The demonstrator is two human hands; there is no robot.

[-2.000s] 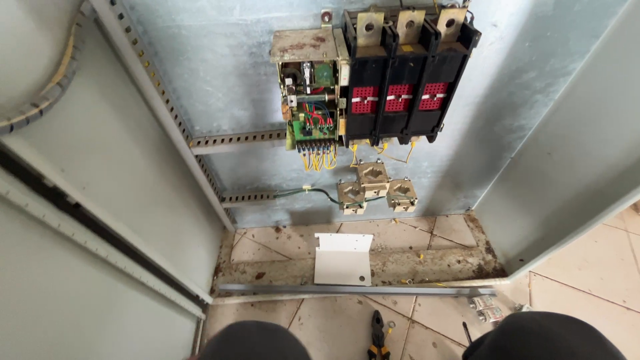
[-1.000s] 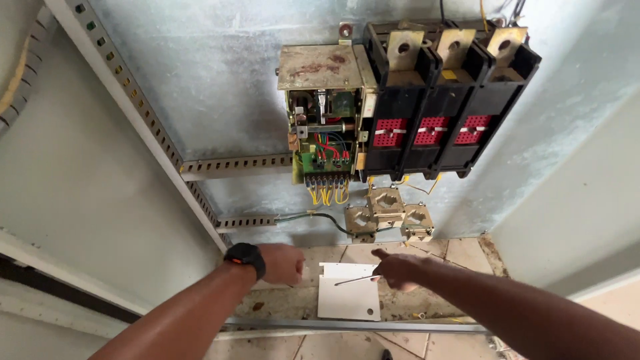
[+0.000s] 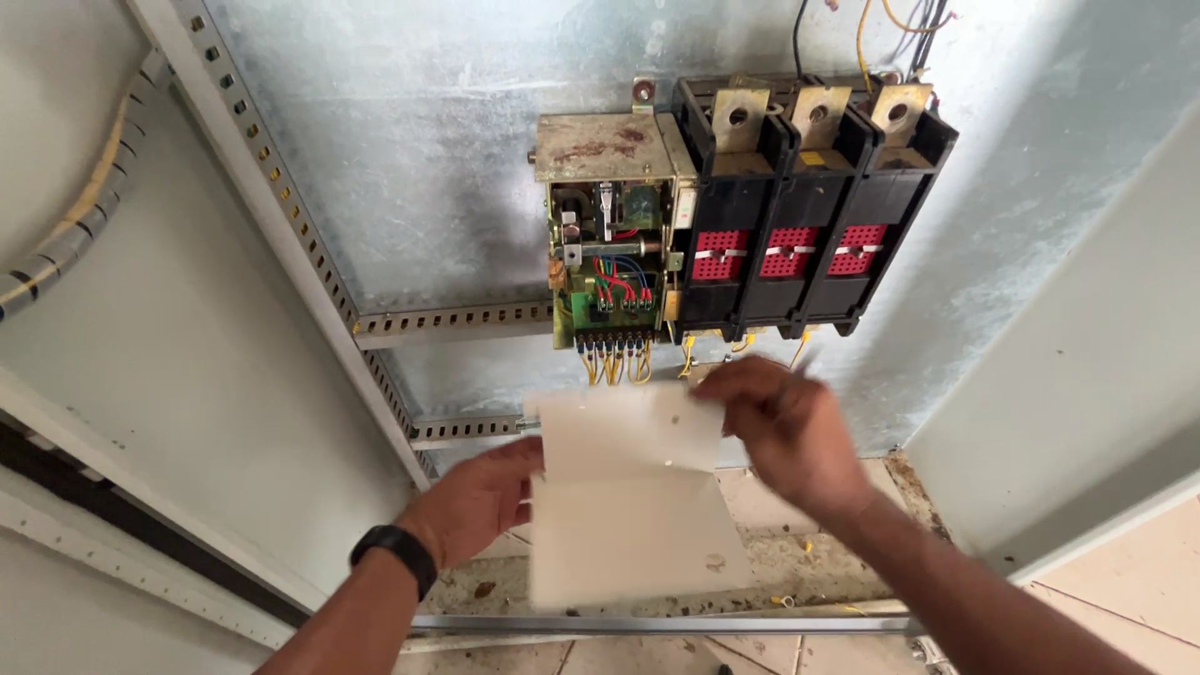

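Observation:
A white bent cover plate [image 3: 637,534], slightly blurred, is held up between both hands, below an electrical contactor. My left hand [image 3: 483,502], with a black band at the wrist, grips its left edge. My right hand [image 3: 787,431] pinches its upper right corner; a thin dark thing seems to lie among those fingers, too blurred to name. Above the plate, an open metal mechanism box [image 3: 605,150] shows a green circuit board [image 3: 609,314] and a row of terminals with yellow wires. Beside it on the right stands the black three-pole contactor body [image 3: 769,206] with red vents.
Slotted metal rails [image 3: 459,322] run along the cabinet's back and left side. A wrapped cable bundle [image 3: 89,202] hangs at the upper left. The cabinet's front sill [image 3: 656,623] crosses below, with a ring terminal [image 3: 783,601] and debris behind it. A grey side panel [image 3: 1059,347] stands at right.
Both hands have come into view since the oldest frame. The white plate, which lay at the cabinet's bottom a second ago, is now lifted in both hands.

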